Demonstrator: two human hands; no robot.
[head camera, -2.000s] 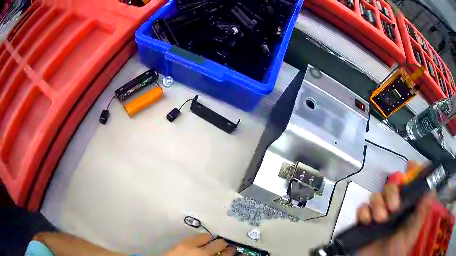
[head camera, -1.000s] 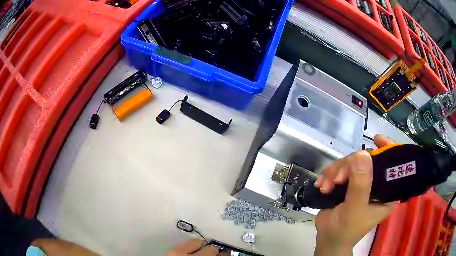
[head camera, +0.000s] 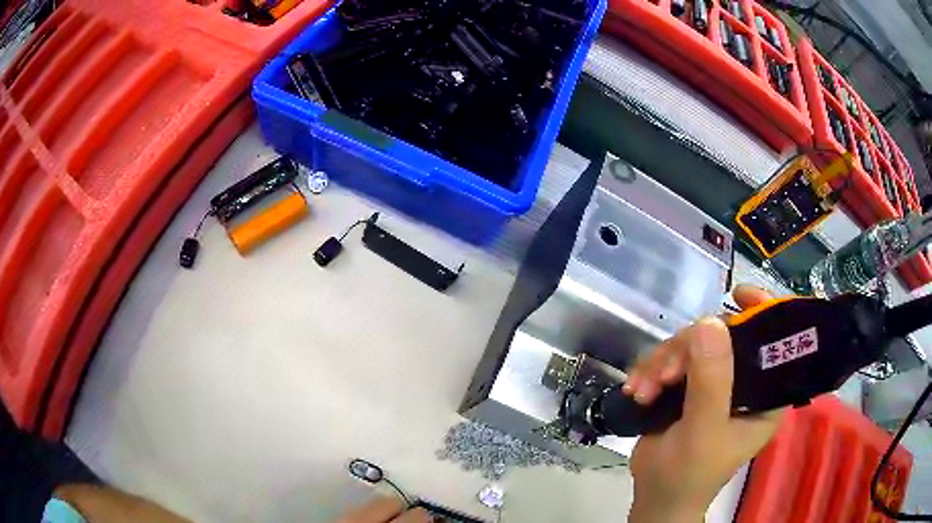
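Note:
My right hand (head camera: 705, 409) is closed around the black electric screwdriver (head camera: 787, 352) with an orange band and pale label. Its tip is at the front mechanism (head camera: 572, 393) of the silver screw feeder (head camera: 654, 255). Tiny screws (head camera: 496, 447) lie heaped before the feeder. My left hand (head camera: 383, 511) is mostly cut off by the bottom edge, at a dark housing (head camera: 445, 513); its fingertips are out of view. A small wired part (head camera: 366, 470) and a clear disc (head camera: 492, 496) lie nearby. A black shell (head camera: 409, 255) with a wired black block (head camera: 328, 250) lies on the pale sheet.
The blue bin (head camera: 399, 174) full of black shells stands behind. A black housing (head camera: 252, 190), an orange part (head camera: 268, 224) and another clear disc (head camera: 318, 182) lie by the red trays (head camera: 112, 184) at left. An orange-framed device (head camera: 785, 209) and a bottle (head camera: 853, 255) stand behind the feeder.
My right hand has brought the screwdriver leftward from the right side to the feeder's front mechanism. My left hand and the dark housing have slipped lower, further out of the picture.

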